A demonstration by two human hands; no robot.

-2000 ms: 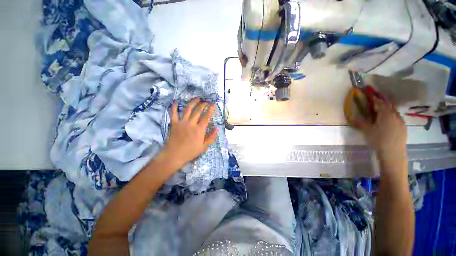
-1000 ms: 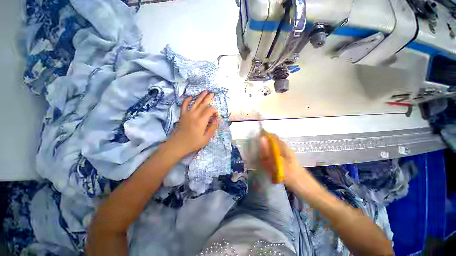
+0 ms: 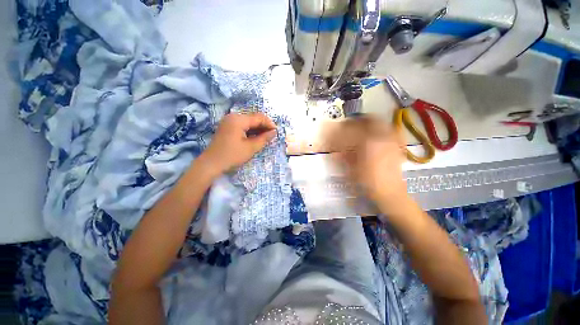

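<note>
Blue floral garment fabric (image 3: pixel 121 139) lies bunched on the machine table at left, pale side mostly up, and drapes over the lap. Its shirred band (image 3: pixel 261 197) runs along the right edge, left of the needle area. My left hand (image 3: pixel 238 143) pinches the band's edge between thumb and fingers. My right hand (image 3: pixel 372 149) is blurred, in front of the presser foot area; whether it holds anything cannot be told. The scissors (image 3: pixel 416 120), with one yellow and one red handle, lie on the table right of my right hand.
The white sewing machine head (image 3: pixel 413 28) with a blue stripe spans the top right. A thin red-handled tool (image 3: pixel 516 123) lies at far right. A printed ruler (image 3: pixel 464 179) runs along the table's front edge. Cut pieces (image 3: pixel 502 222) hang over the blue bin (image 3: pixel 540 254) below right.
My right hand has released the scissors, now lying right of the needle, and moved up towards the needle area. My left fingers have closed on the band's edge.
</note>
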